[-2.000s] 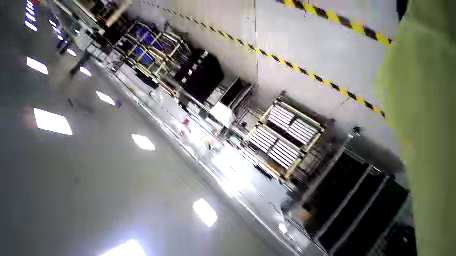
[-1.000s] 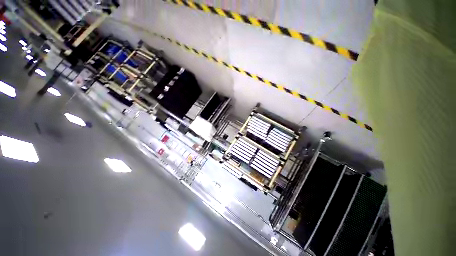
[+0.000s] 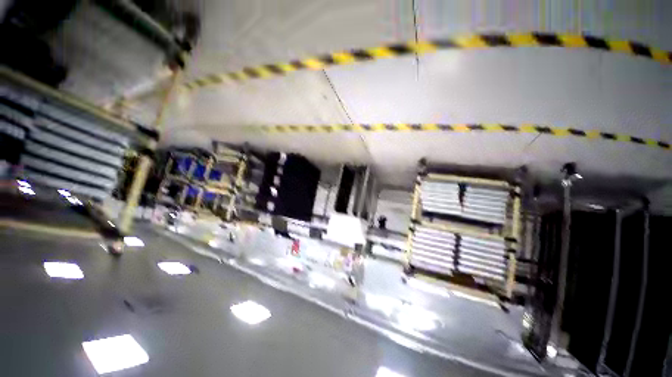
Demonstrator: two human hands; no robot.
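Observation:
Neither of my hands is in the picture. The view is close to upside down, with the floor at the top and ceiling lights at the bottom. Nearest to me, a pipe-frame cart (image 3: 141, 193) with ivory-yellow tubes and dark joints stands at the left, cut off by the edge and blurred. It holds stacked white trays (image 3: 70, 147). A second tray cart (image 3: 516, 258) stands right of centre with rows of white trays (image 3: 435, 250) on its frame.
A dark stack with metal uprights (image 3: 617, 280) is at the right. A black block (image 3: 296, 184) and a frame with blue items (image 3: 197, 171) stand left of centre. Yellow-black floor tape (image 3: 442, 127) crosses the grey floor (image 3: 471, 88).
The view has turned, so the row of carts lies more level. The yellow-green cloth at the right edge has left the picture. The near cart has come into fuller view at the left.

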